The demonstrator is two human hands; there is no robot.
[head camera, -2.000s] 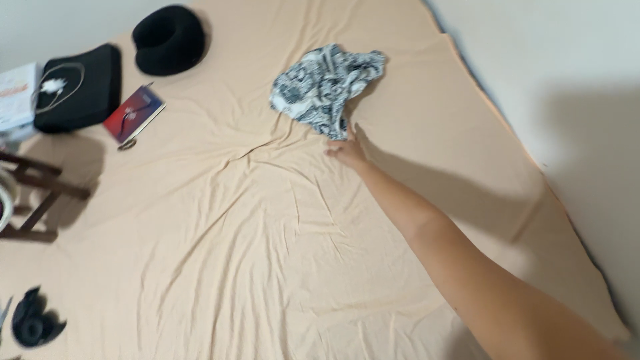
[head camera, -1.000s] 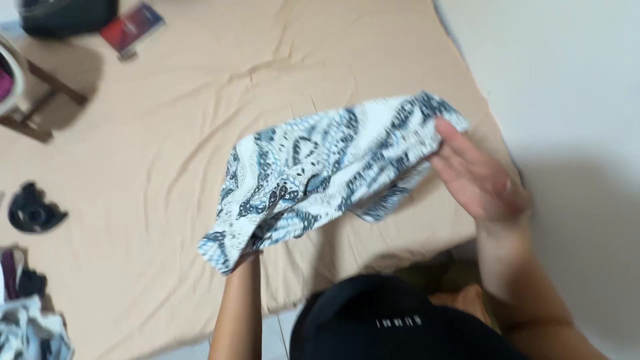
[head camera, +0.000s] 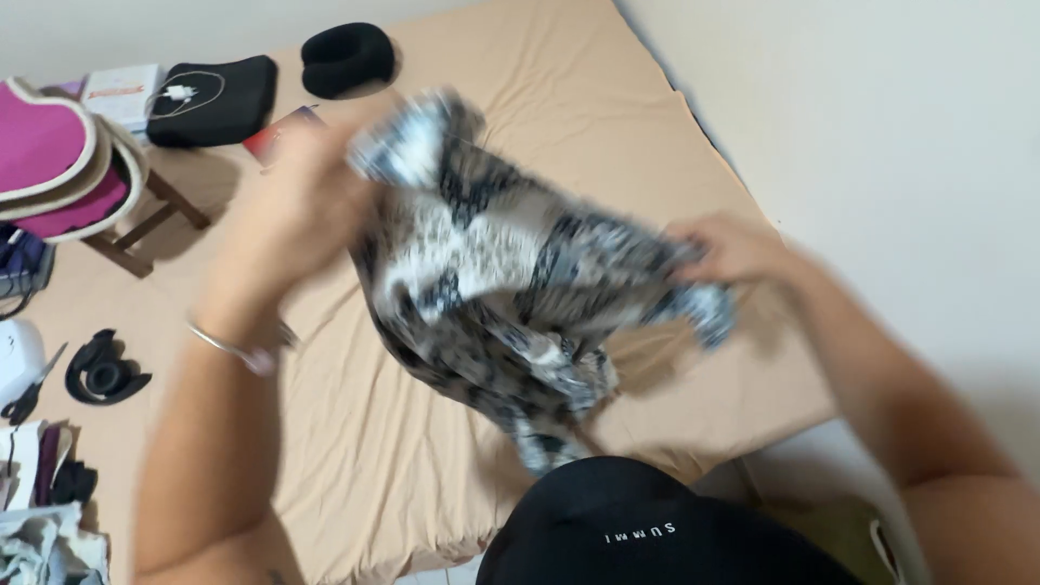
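A thin patterned cloth point(head camera: 504, 268) in white, grey and dark blue hangs in loose folds above the peach bed sheet point(head camera: 366, 455). My left hand point(head camera: 301, 195), blurred and with a bangle at its wrist, grips the cloth's upper left part. At the right, my right hand point(head camera: 723, 252) pinches another edge, with a short end hanging below the fingers. The cloth's lower folds dangle between both arms, over the near part of the bed.
A black neck pillow point(head camera: 348, 61), a black cushion point(head camera: 213, 101) with a white charger and a red booklet point(head camera: 280, 134) lie at the far left. Nearer are a wooden stool point(head camera: 154, 219), scissors point(head camera: 32, 390), a black round object point(head camera: 106, 374) and folded clothes point(head camera: 49, 536). A wall stands right.
The cloth lay on the bed at first, with one hand reaching to it. One second ago it was spread between my hands; now it hangs in folds, and my left hand is higher.
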